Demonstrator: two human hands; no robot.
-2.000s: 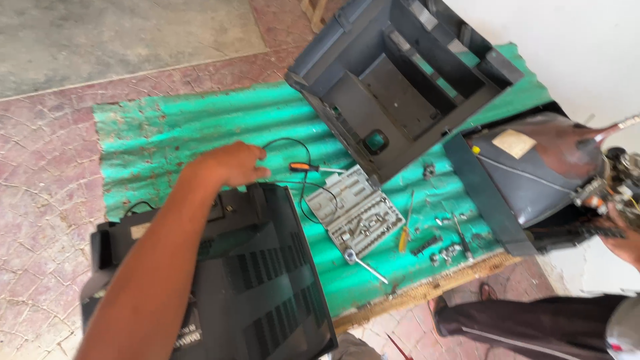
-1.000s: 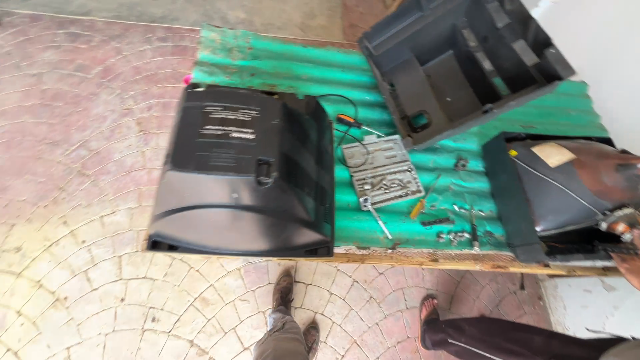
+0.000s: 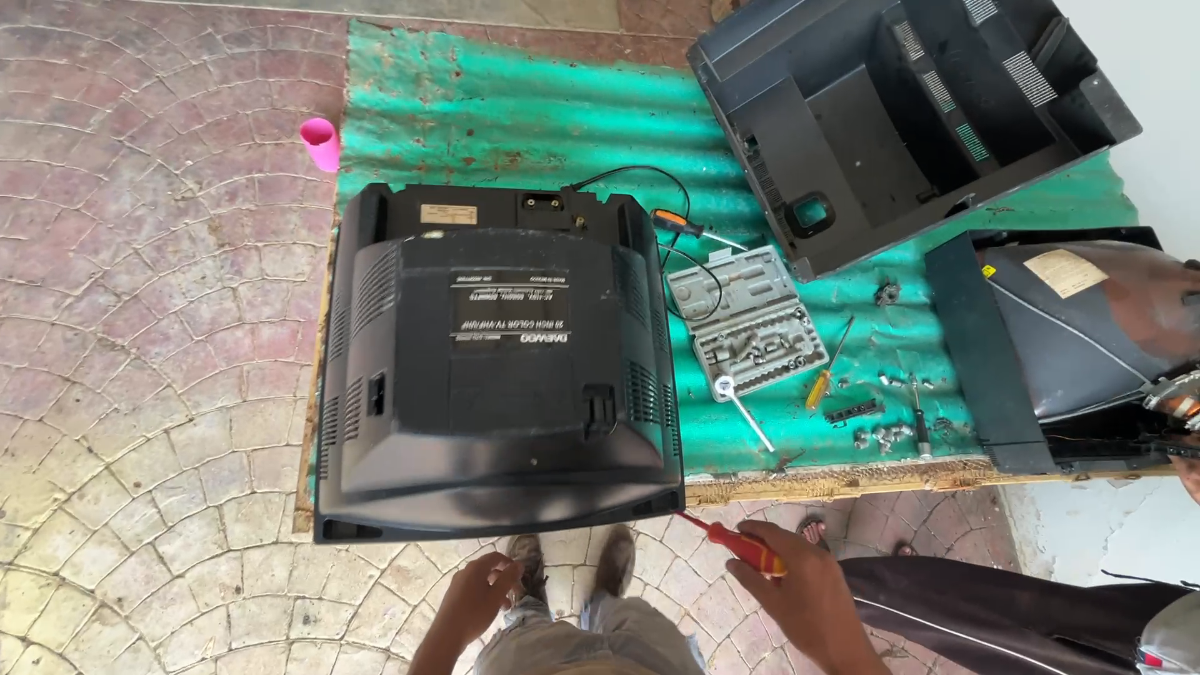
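Note:
A black CRT television [image 3: 506, 375] stands on the green corrugated sheet [image 3: 525, 103], its rear cover uppermost. My right hand [image 3: 797, 586] is closed around the red and yellow handle of a screwdriver [image 3: 748, 548]; the tip reaches the TV's lower right corner, and whether it sits in a screw there I cannot tell. Just below the TV's near edge is my left hand [image 3: 480, 595], fingers curled, with nothing seen in it. Right of the TV lie a grey socket set case [image 3: 745, 323], a ratchet handle [image 3: 748, 419], an orange-and-black screwdriver [image 3: 677, 222] and a yellow-handled screwdriver [image 3: 820, 386].
An empty black TV back cover [image 3: 862, 141] rests at the upper right. Farther right is an exposed picture tube [image 3: 1078, 319] with another person's hand at its edge. That person's dark trousers [image 3: 975, 609] show below. A pink cup [image 3: 321, 143] sits by the sheet's left edge.
Two seconds ago an arm reached over the TV; now both my hands are at its near side, the right one with a screwdriver. The TV has been turned. The view has shifted.

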